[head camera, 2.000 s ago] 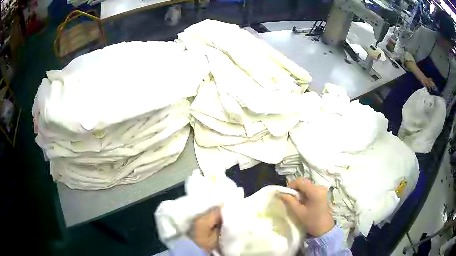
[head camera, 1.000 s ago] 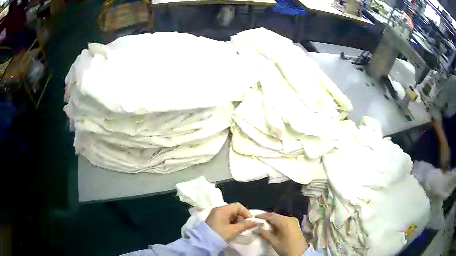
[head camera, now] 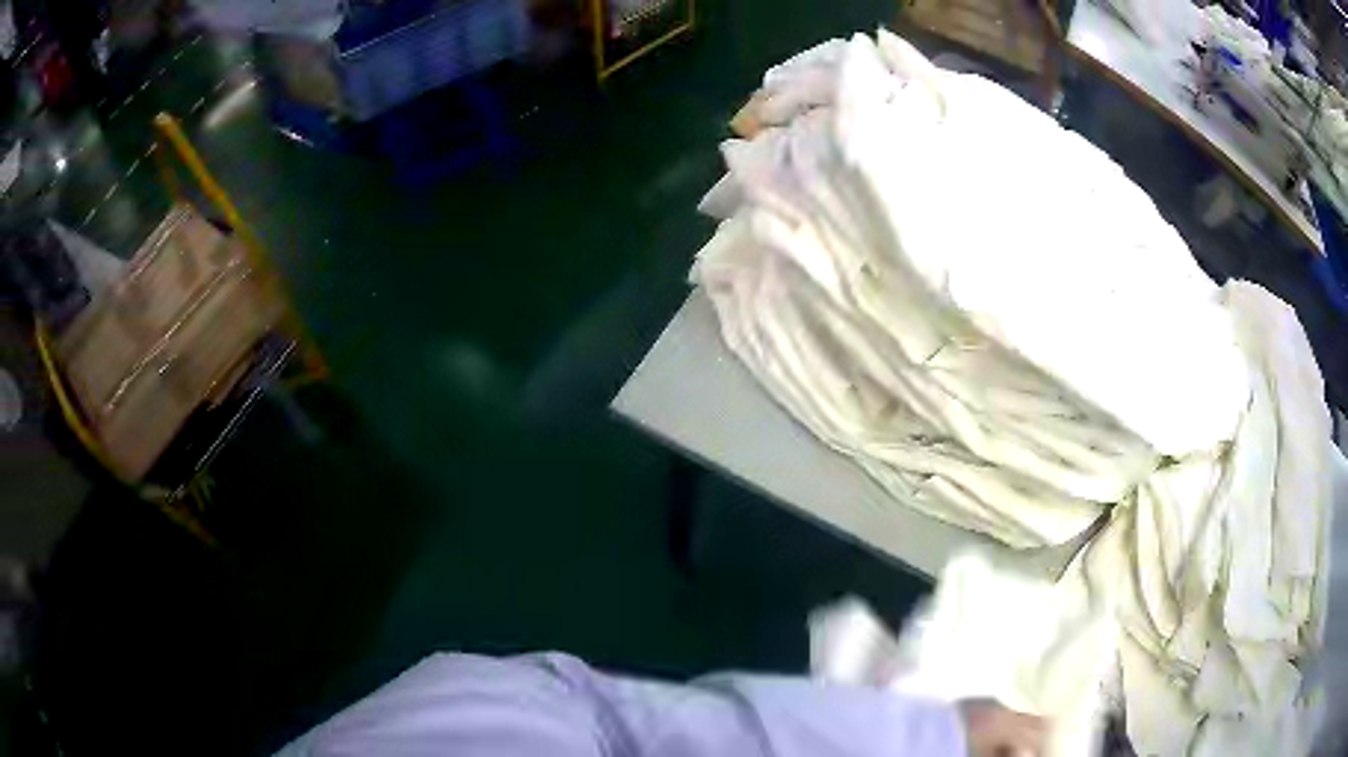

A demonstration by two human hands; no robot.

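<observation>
My left hand [head camera: 1008, 729] is at the bottom edge, partly cut off and blurred, at the end of a pale lilac sleeve. It holds a bunched white garment [head camera: 991, 636], which is blurred, in front of the table's near edge. My right hand is not in view. A thick stack of white-cream garments [head camera: 1035, 252] lies on the grey tabletop [head camera: 798, 444], its layered folded edges facing me. A looser pile of cream pieces [head camera: 1242, 547] adjoins it at the right and hangs downward.
A yellow-framed rack with a wooden panel [head camera: 185, 326] stands on the dark green floor [head camera: 488, 370] at the left. A blue crate [head camera: 429, 59] is at the top left. Another yellow frame [head camera: 645, 37] stands near it. A cluttered workbench [head camera: 1183, 104] is at the top right.
The view has swung left and tilted, so the stack now shows farther right. My right hand and the heap on the right have left the picture. My left sleeve now stretches across the bottom.
</observation>
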